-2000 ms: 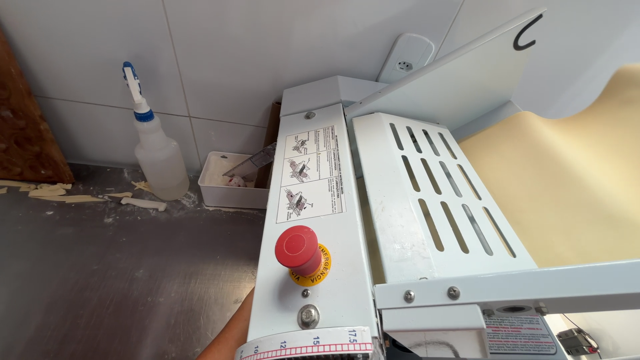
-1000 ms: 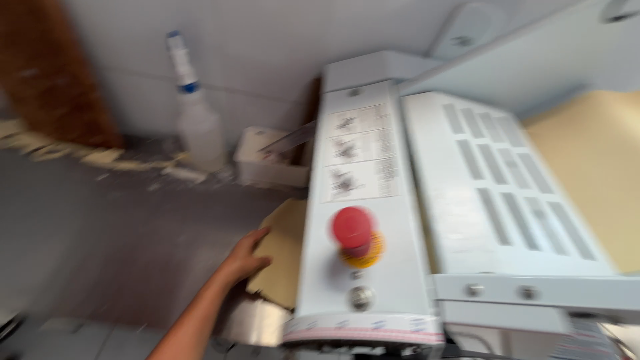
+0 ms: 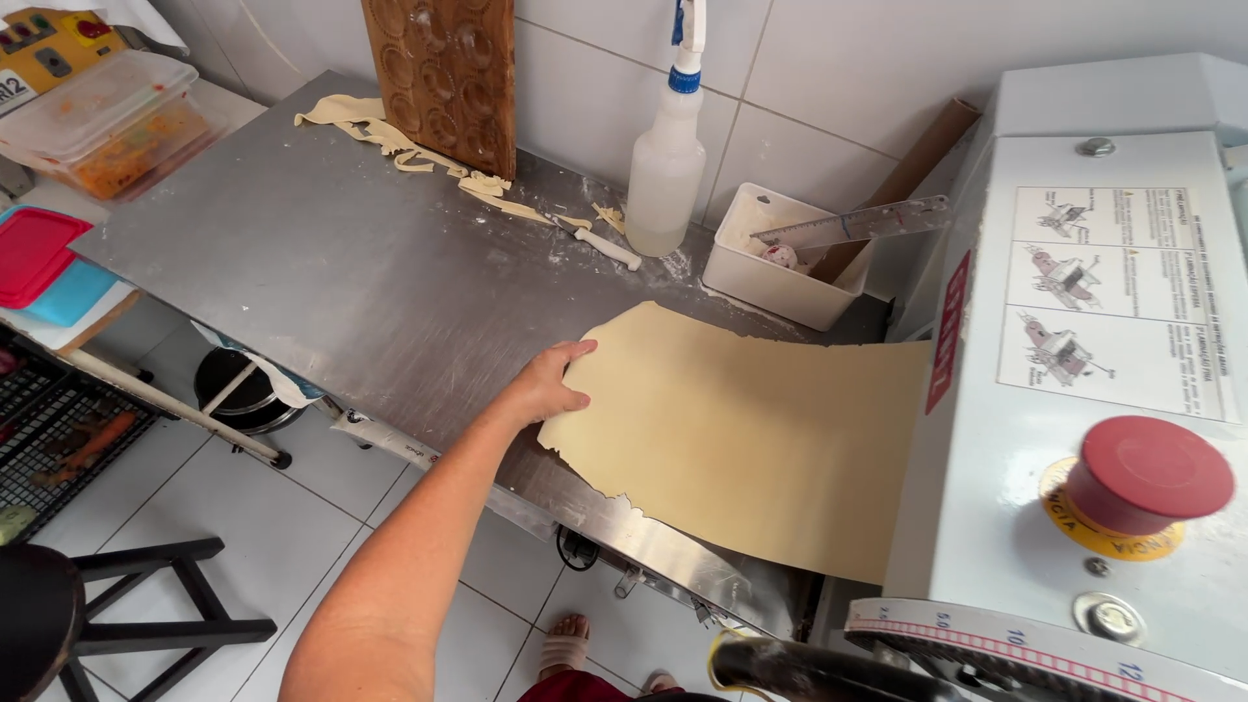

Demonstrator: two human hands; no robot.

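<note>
My left hand (image 3: 553,384) holds the left end of a wide rolled dough sheet (image 3: 741,419), thumb above the sheet and fingers at its edge. From the white dough sheeter (image 3: 975,390) at the right, the sheet stretches over the steel worktop (image 3: 390,283), its front edge reaching the table's edge. A red emergency stop button (image 3: 1155,473) and a curved scale (image 3: 1014,639) are on the sheeter. My right hand is out of view.
Behind the sheet are a spray bottle (image 3: 667,166), a white-handled knife (image 3: 606,249), dough scraps (image 3: 390,141), a wooden mould board (image 3: 444,78) and a white bin (image 3: 780,283) holding a ruler. A black stool (image 3: 146,604) stands at lower left.
The view has swung left. The dough sheet, not visible at first, now extends well out of the sheeter to the left, with my left hand at its end.
</note>
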